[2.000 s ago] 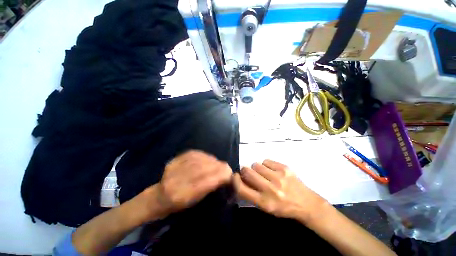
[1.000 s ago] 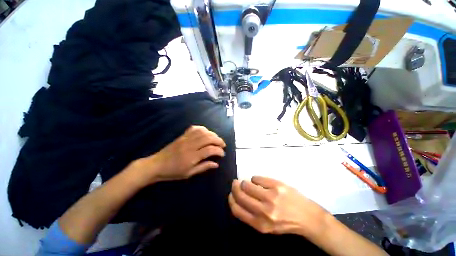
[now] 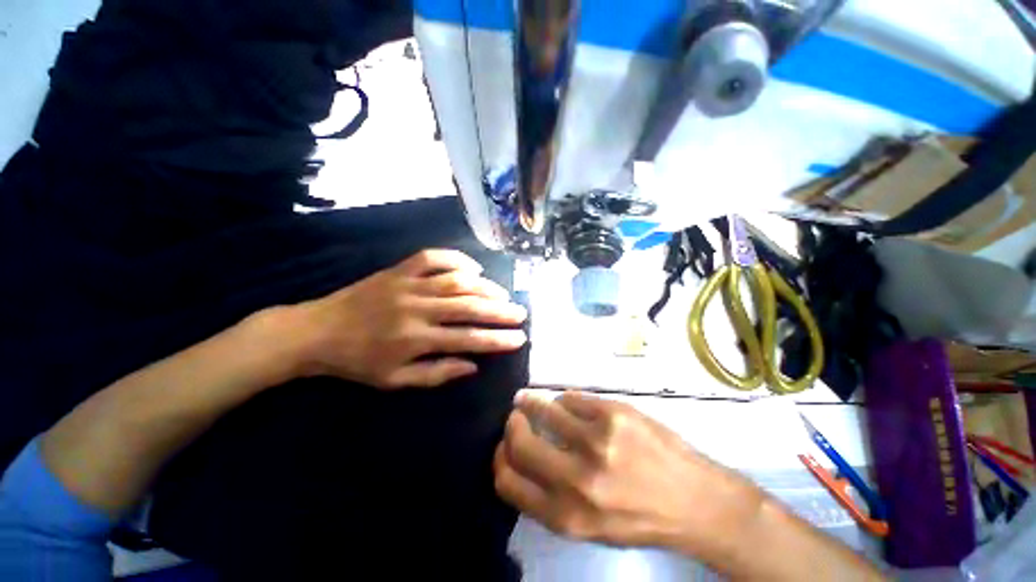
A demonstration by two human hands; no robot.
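A black garment piece [image 3: 352, 466] lies over the machine bed and the table's front, its right edge running up to the presser foot [image 3: 525, 244]. My left hand [image 3: 415, 324] lies flat on the fabric, fingers slightly apart, fingertips at its right edge just below the foot. My right hand [image 3: 602, 466] is curled at the same edge nearer to me, thumb and fingers pinching the fabric. The needle tip is too small to make out. A heaped black garment pile [image 3: 216, 102] lies left of the machine head.
The white machine head [image 3: 613, 102] fills the top. Gold-handled scissors [image 3: 755, 330] lie right of the needle, before black scraps [image 3: 846, 301]. A blue pen [image 3: 843, 466], an orange pen [image 3: 843, 496] and a purple box [image 3: 922, 455] are at right. Brown cardboard [image 3: 966, 188] is against the head.
The view has moved closer to the machine head. My left hand now lies flatter, nearer the fabric edge and foot. My right hand still holds the edge.
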